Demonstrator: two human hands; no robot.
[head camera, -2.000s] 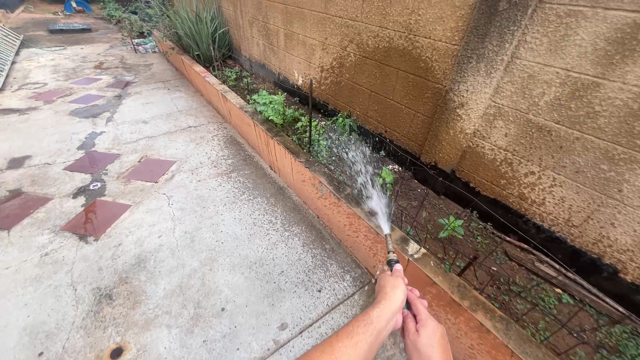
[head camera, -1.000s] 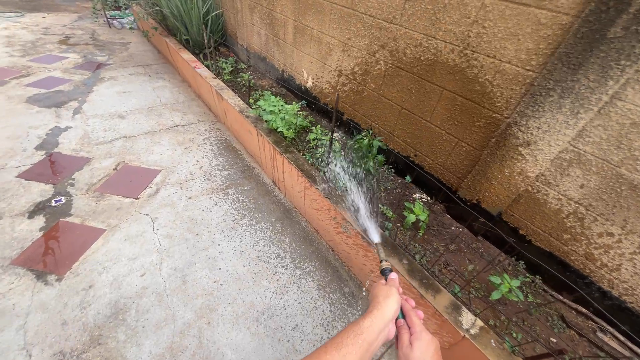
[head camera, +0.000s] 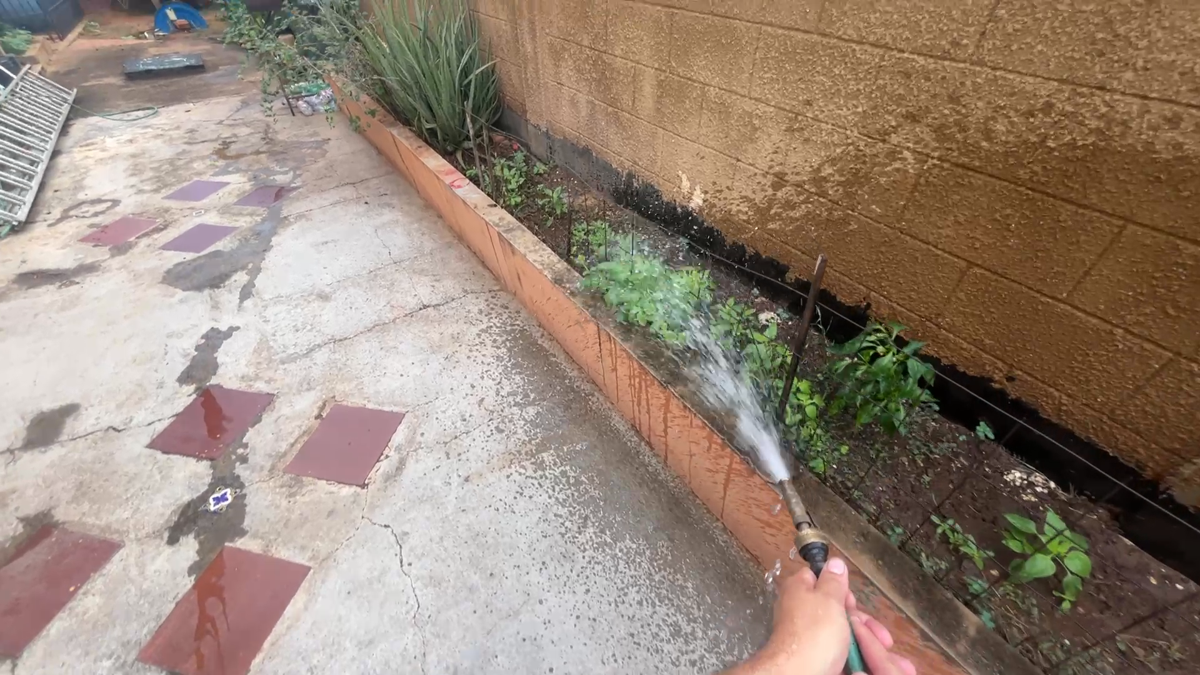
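A metal hose nozzle (head camera: 799, 511) points up and away at the lower right, over the wall of the planting bed. My left hand (head camera: 812, 619) grips the hose just behind its black collar. Close behind it, my right hand (head camera: 879, 647) is closed around the green hose (head camera: 854, 652), partly cut off by the bottom edge. A fan of water (head camera: 741, 403) leaves the nozzle and falls on leafy green plants (head camera: 647, 291) in the bed. A darker green bushy plant (head camera: 881, 375) stands to the right of the spray.
A low orange wall (head camera: 562, 323) edges the soil bed. Beside the bed rises a wet block wall (head camera: 844, 141). A rusty stake (head camera: 803, 328) and a thin wire stand in the bed. Cracked concrete (head camera: 422, 487) with maroon tiles lies left; a metal ladder (head camera: 28, 141) lies far left.
The spray, which fell near the stake one second ago, now reaches the leafy plants beyond it. Both hands have stayed on the hose. The view has shifted toward the far end of the bed.
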